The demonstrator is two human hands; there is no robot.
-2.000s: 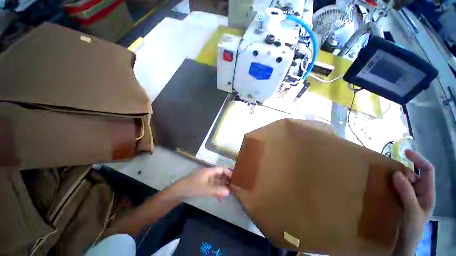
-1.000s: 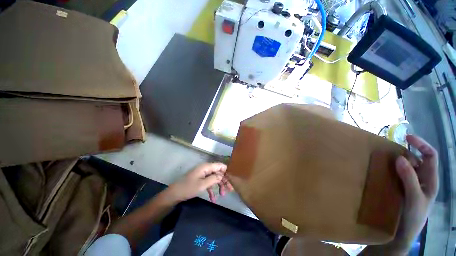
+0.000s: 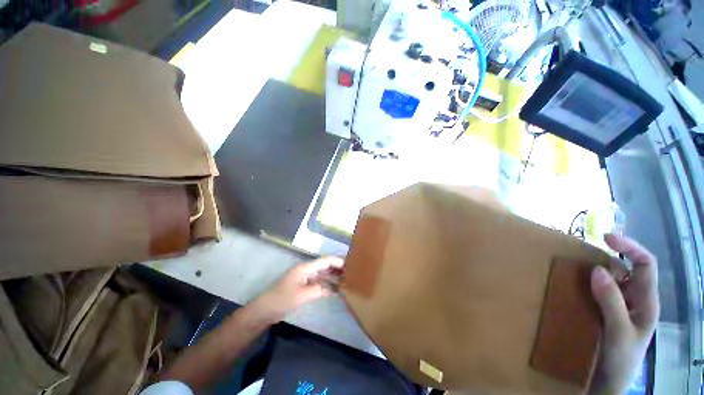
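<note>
A brown bag panel [image 3: 463,285] is held up in front of the sewing machine. It has a darker red-brown reinforcement patch [image 3: 369,258] at its left end, another patch [image 3: 567,320] at its right end, and a small pale label [image 3: 431,371] near its lower edge. My right hand [image 3: 629,301] grips the right end, thumb on the front face. My left hand [image 3: 305,285] is at the panel's left edge, its fingertips closed on that edge and partly hidden. The white clamp area [image 3: 432,173] lies behind the panel, below the machine head [image 3: 405,92].
Stacked brown bag bodies [image 3: 93,116] lie at the left, with more brown bags below them. A grey metal plate [image 3: 270,154] is left of the machine. A control panel [image 3: 593,104] stands at upper right, with a tape roll [image 3: 604,221] below it. A fan [image 3: 502,31] is behind.
The view has shifted slightly. The panel stays held between both hands and is tilted a little differently. My left hand remains at its left edge.
</note>
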